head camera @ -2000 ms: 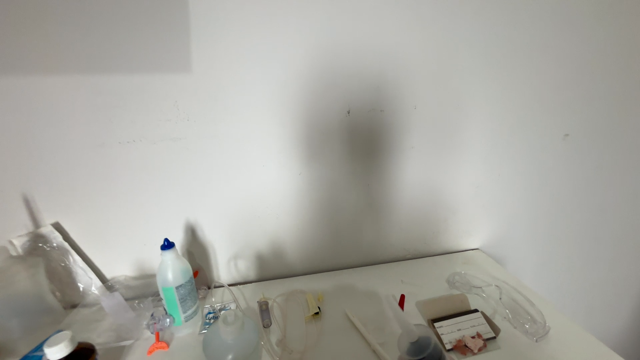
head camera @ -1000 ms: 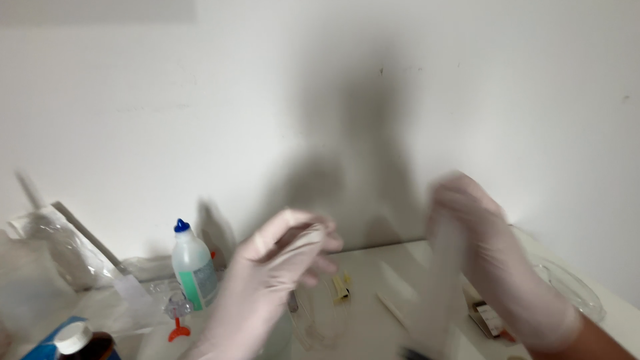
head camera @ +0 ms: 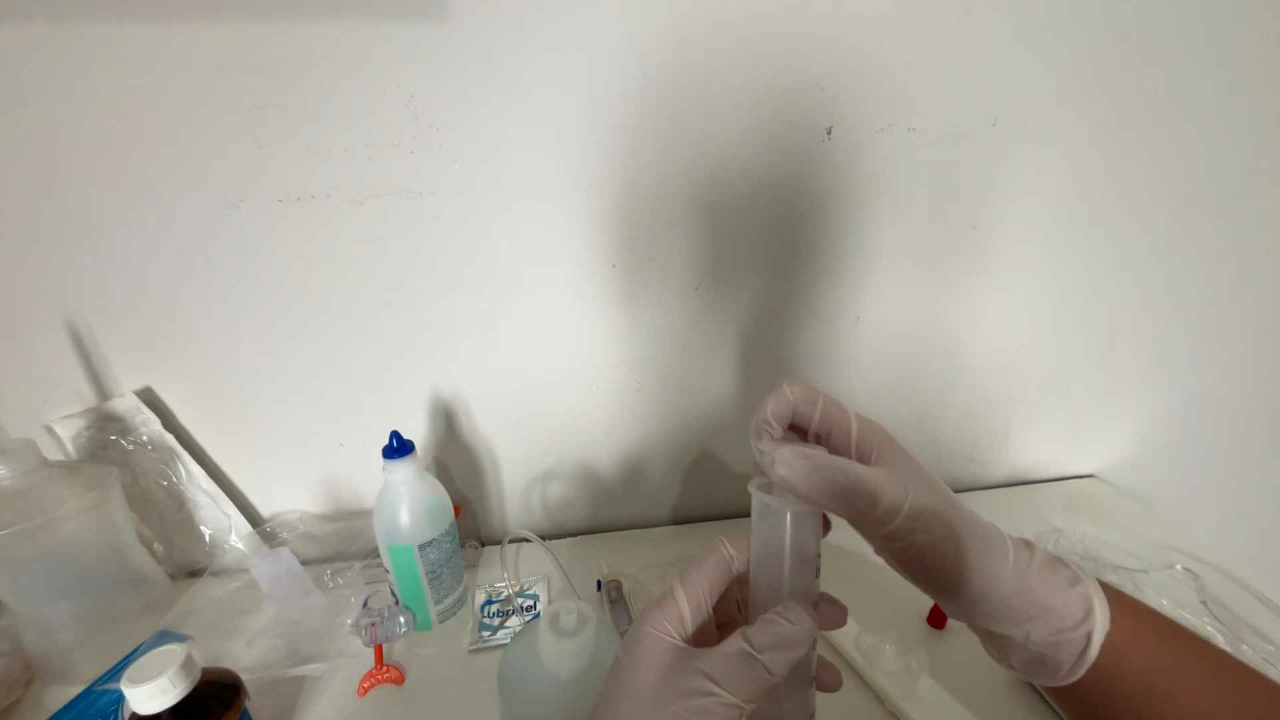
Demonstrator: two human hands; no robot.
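My left hand [head camera: 735, 640], in a pale latex glove, is wrapped around a translucent plastic cylinder [head camera: 783, 550] with graduation marks, held upright at the lower right of the middle. Above its open rim is my right hand [head camera: 850, 450], gloved too, with thumb and fingertips pinched together; whether something small is between them cannot be told. The right fingers partly cover the rim. Left of my left hand stands a rounded translucent container [head camera: 560, 655], with a lubricant gel sachet [head camera: 508, 612] and thin clear tubing [head camera: 545, 548] behind it.
A white bottle with a blue cap [head camera: 400, 540] stands near the wall. In front is a clear plastic fitting with a red tab [head camera: 380, 675]. A brown bottle [head camera: 190, 690], a large translucent container [head camera: 70, 550] and plastic packaging [head camera: 160, 490] crowd the left. A red cap [head camera: 937, 616] and clear plastic [head camera: 1150, 570] lie right.
Both hands came into view after the first frame. Since one second ago they have come together at the cylinder, now upright in the left hand with the right at its rim.
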